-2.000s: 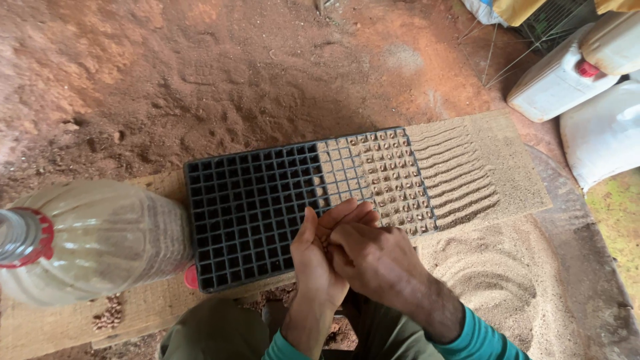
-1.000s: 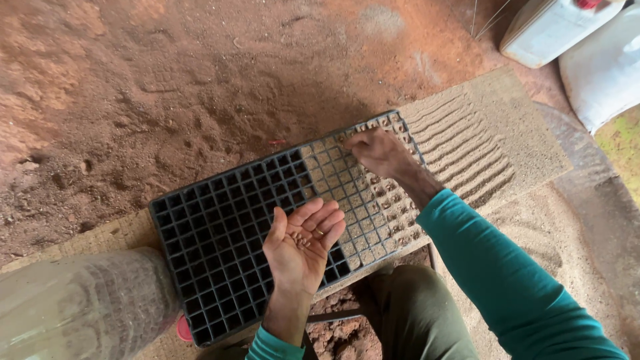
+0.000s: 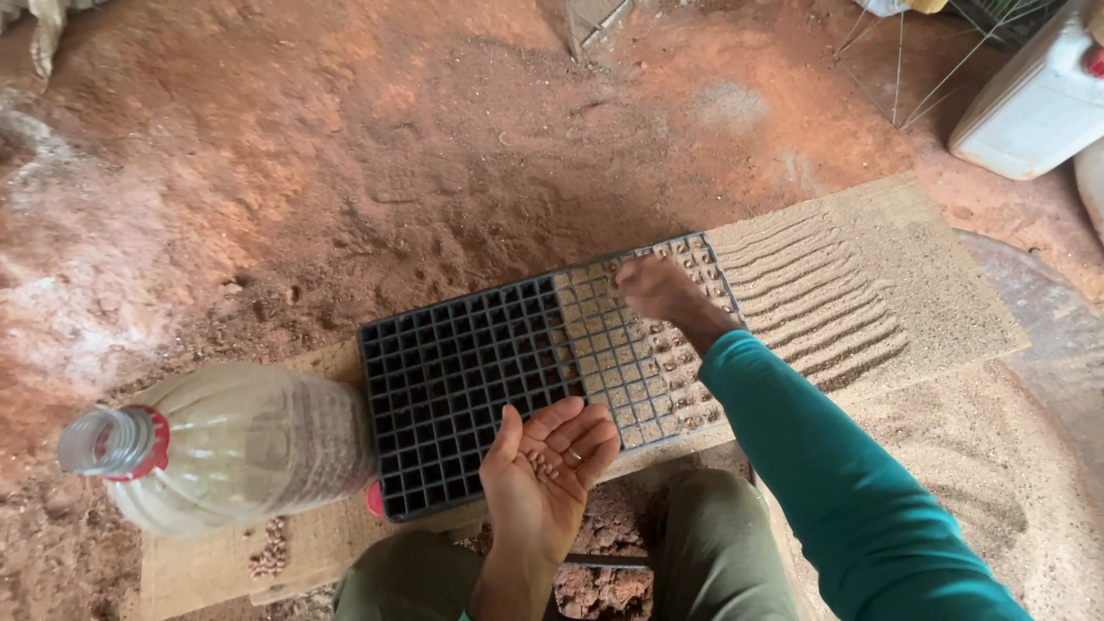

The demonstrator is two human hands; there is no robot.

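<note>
A black plastic seedling tray lies on a board across my lap area. Its left cells look dark and hollow; cells to the right are filled with sandy soil, and the rightmost rows hold small brown seeds in dimples. My left hand is palm up at the tray's near edge, fingers apart, with several seeds in the cupped palm and a ring on one finger. Over the sandy cells near the far edge is my right hand, slightly blurred, fingertips bunched together; whether a seed is between them cannot be seen.
A large clear plastic bottle with a red neck ring lies left of the tray. Near it are a seed pile and a red cap. Grooved sand covers the board at right. A white jerrycan stands at the upper right.
Two seconds ago both hands were together near the tray's front edge; since then my right hand has moved away to the far side of the sandy cells. My left palm has opened, showing the seeds.
</note>
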